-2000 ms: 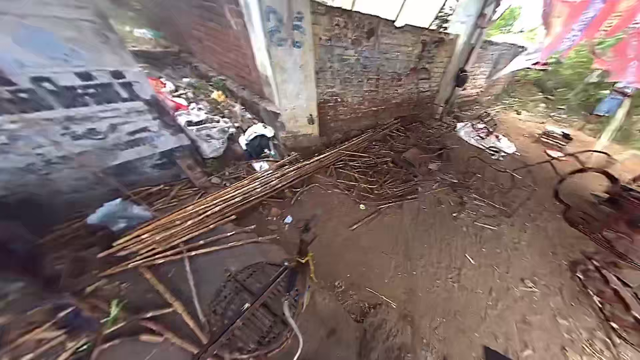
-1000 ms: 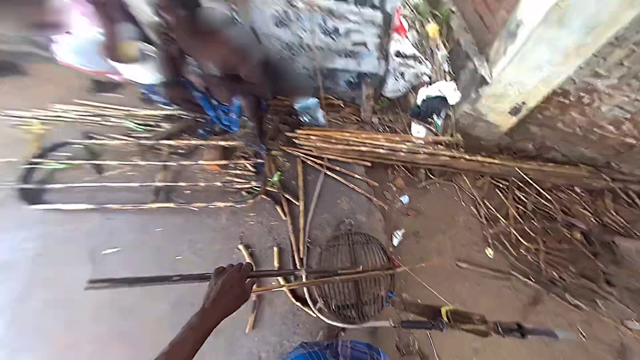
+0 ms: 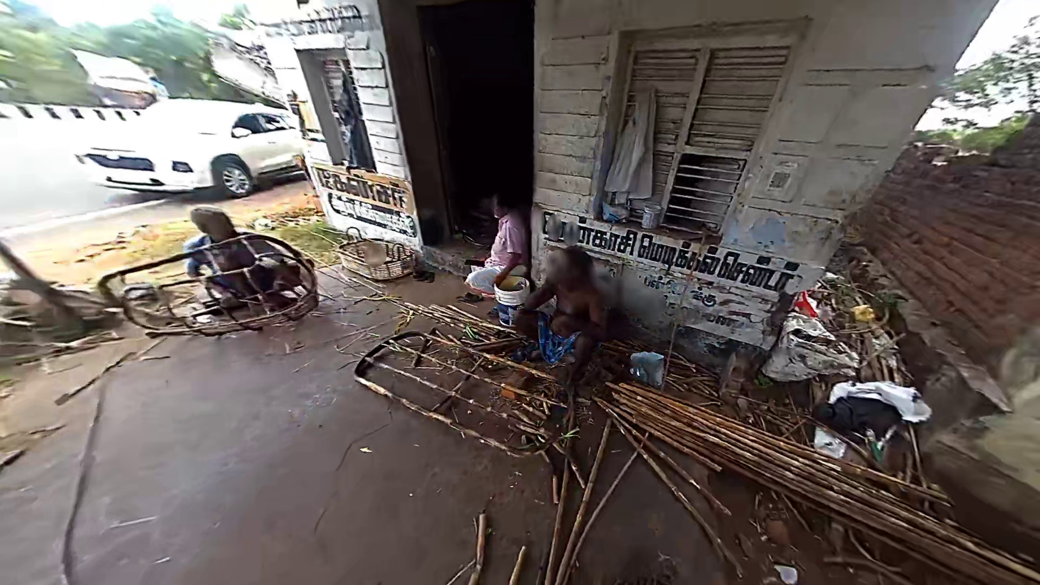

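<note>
Neither of my hands shows in the head view now. A long bundle of brown canes [image 3: 780,463] lies on the ground at the right, and several loose canes [image 3: 589,487] point toward the bottom edge. At the centre a long frame of bent cane with lengthwise bars [image 3: 431,414] lies flat, its near end close to a seated person in a blue checked cloth [image 3: 569,317]. Further left, another person [image 3: 231,260] sits behind a rounded cane frame [image 3: 211,321] that stands partly upright.
A person in a pink shirt [image 3: 508,244] sits by the doorway, beside a white bucket [image 3: 512,296]. A round woven basket [image 3: 378,260] stands left of the door. Rubbish bags [image 3: 808,349] lie against the wall at right. A white car [image 3: 195,146] is on the roadside.
The view has swung far up toward the building and road. A hand that held thin canes a second ago is out of view, as is the round wire-like grid near it.
</note>
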